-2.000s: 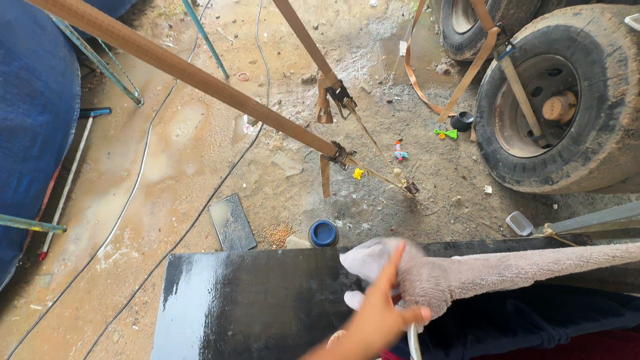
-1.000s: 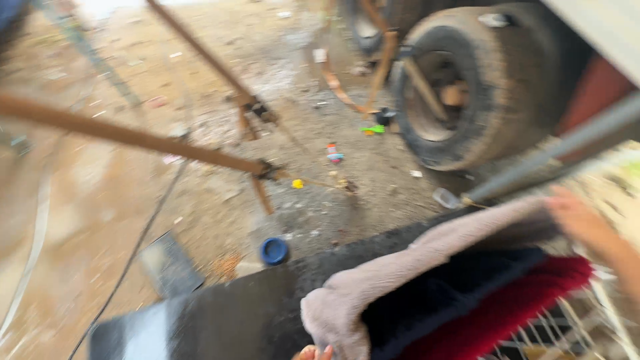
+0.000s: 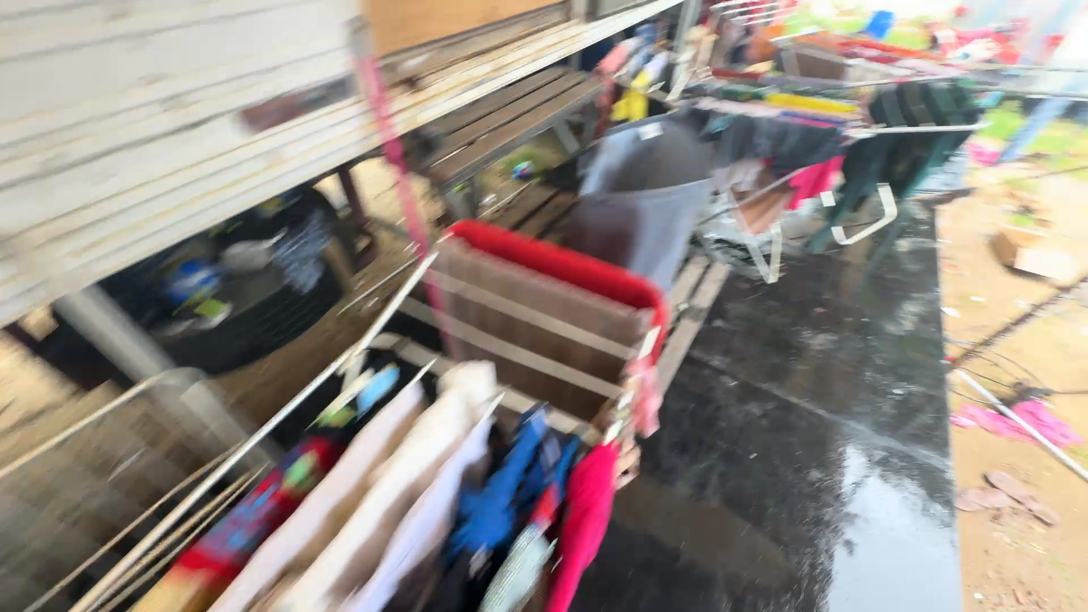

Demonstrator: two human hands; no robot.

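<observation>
Neither of my hands shows in this blurred head view. A white wire drying rack [image 3: 314, 399] runs from the lower left toward the middle, with clothes hung over its bars. Pale cloths [image 3: 395, 501], a blue garment [image 3: 501, 501] and a bright pink cloth [image 3: 586, 514] hang side by side at its near end. Over the far end lies a red cloth [image 3: 552, 268], and brownish cloth [image 3: 527, 331] shows by the white bars there. What my hands hold or touch is out of view.
Wet black flooring [image 3: 790, 442] lies right of the rack. Behind stand a grey bin-like container [image 3: 637, 195] and more laden drying racks [image 3: 782, 127]. Wooden steps [image 3: 510, 119] and a white slatted wall [image 3: 170, 110] are at the left. Pink cloth [image 3: 1020, 421] and sandals [image 3: 1007, 497] lie on sandy ground.
The view has swung far, from the tyres and straps to the drying racks. My hands, seen at the pale towel in the earlier frames, are out of view.
</observation>
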